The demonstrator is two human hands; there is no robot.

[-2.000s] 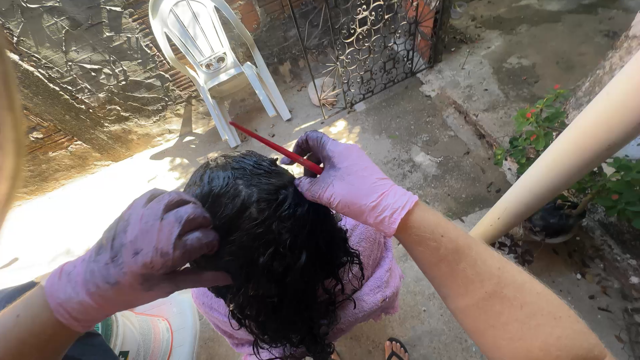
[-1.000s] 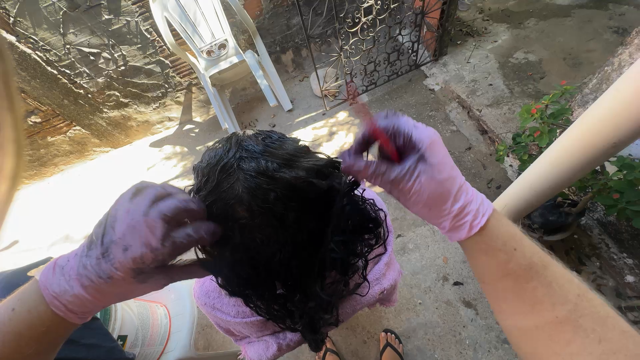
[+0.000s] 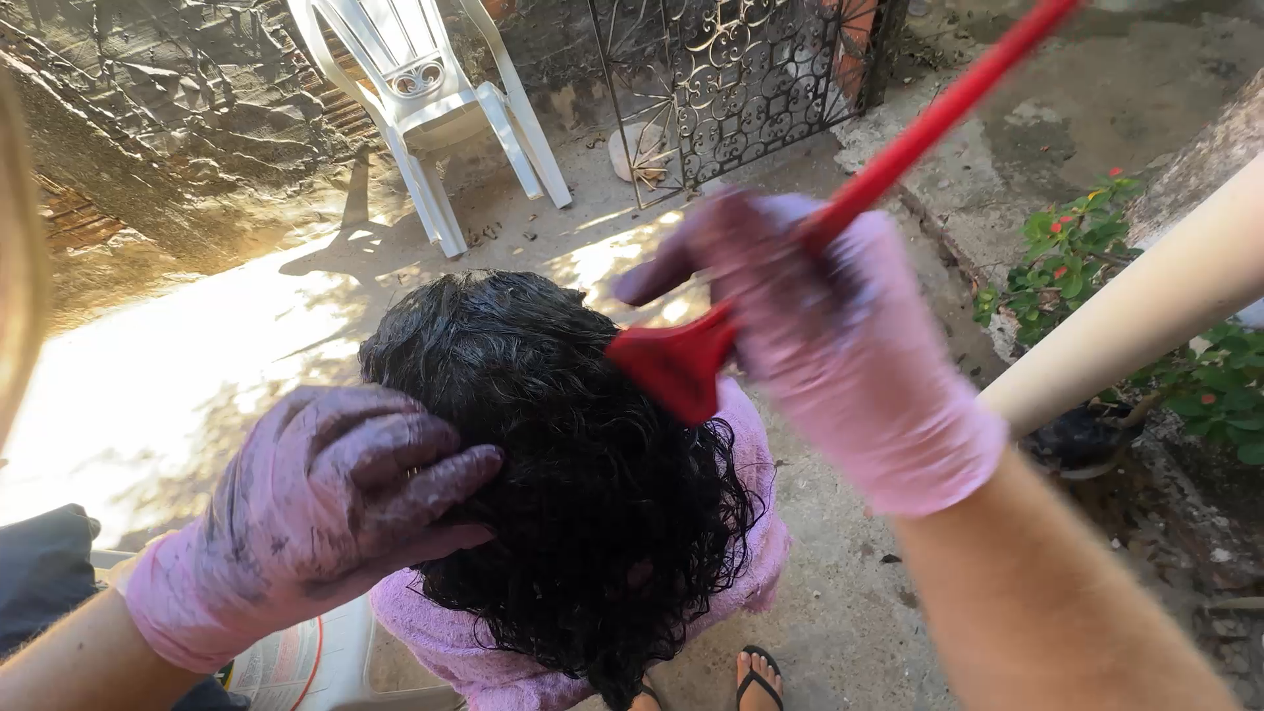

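A person with wet, dark curly hair [image 3: 553, 444] has a pink towel [image 3: 760, 504] round the shoulders. My right hand [image 3: 829, 336], in a dark-stained pink glove, holds a red tint brush [image 3: 676, 365]; its wide head is at the right side of the hair, its handle points up and right. Whether the brush touches the hair I cannot tell. My left hand [image 3: 336, 504], in a similarly stained glove, rests with bent fingers against the left side of the hair; the fingertips are at the strands, and whether they pinch any is unclear.
A white plastic chair [image 3: 434, 109] stands on the ground ahead, beside a wrought-iron gate [image 3: 750, 89]. A pale slanting pole [image 3: 1136, 296] and a flowering plant [image 3: 1066, 247] are at the right. A round container [image 3: 281, 667] with writing is partly visible at lower left.
The red brush has turned in my right hand: its thin end was toward the hair two seconds ago, and now its wide head is. My left hand has stayed at the hair's left side.
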